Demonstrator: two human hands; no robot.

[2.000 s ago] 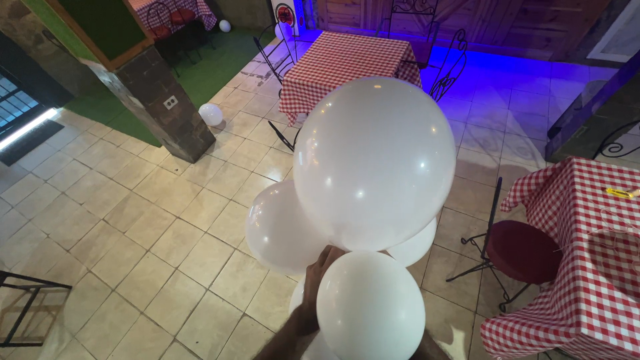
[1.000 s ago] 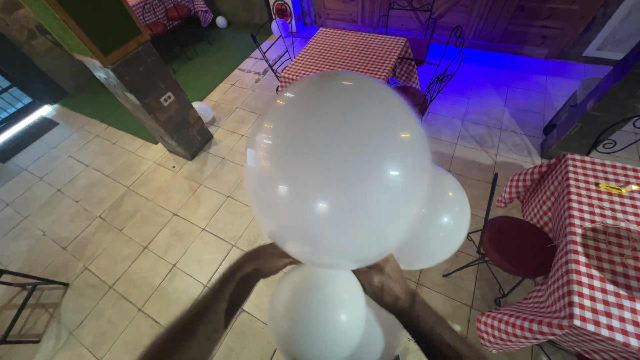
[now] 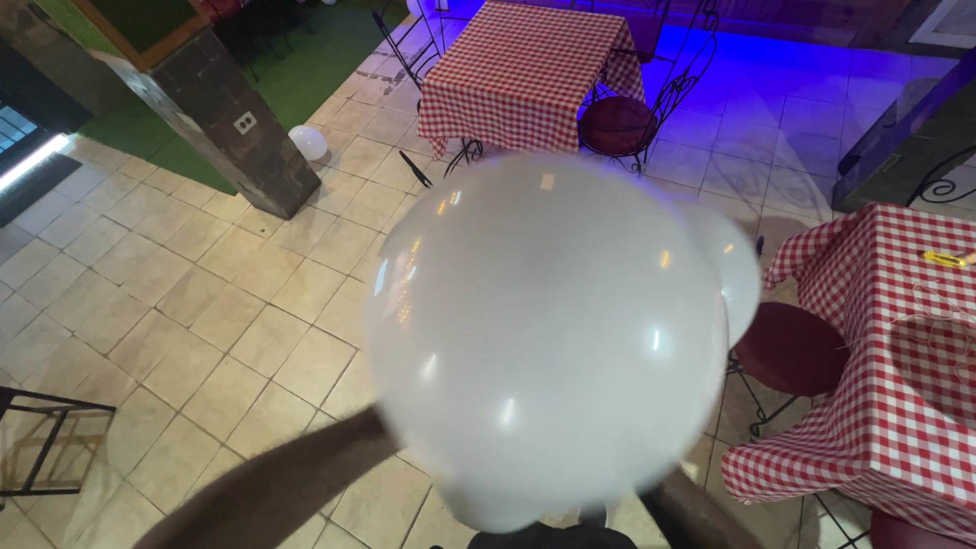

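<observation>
A large white balloon (image 3: 534, 320) fills the middle of the view, close to the camera. Behind its right edge shows another white balloon (image 3: 738, 263), and part of a smaller one (image 3: 488, 509) bulges out below it. Both my forearms reach up from the bottom, one on each side. My left hand is hidden behind the large balloon's lower left side, my right hand behind its lower right side. What the fingers hold cannot be seen.
A table with a red checked cloth (image 3: 526, 69) and metal chairs stands ahead. At right are another checked table (image 3: 915, 427), holding a yellow cutter (image 3: 945, 259), and a red-seated chair (image 3: 793, 348). A stone pillar (image 3: 244, 130), a loose balloon (image 3: 308, 142) and a black metal frame (image 3: 57, 435) are at left.
The large balloon has come nearer to the camera and now hides both hands, which showed beneath it one second ago. The small front balloon has become mostly hidden.
</observation>
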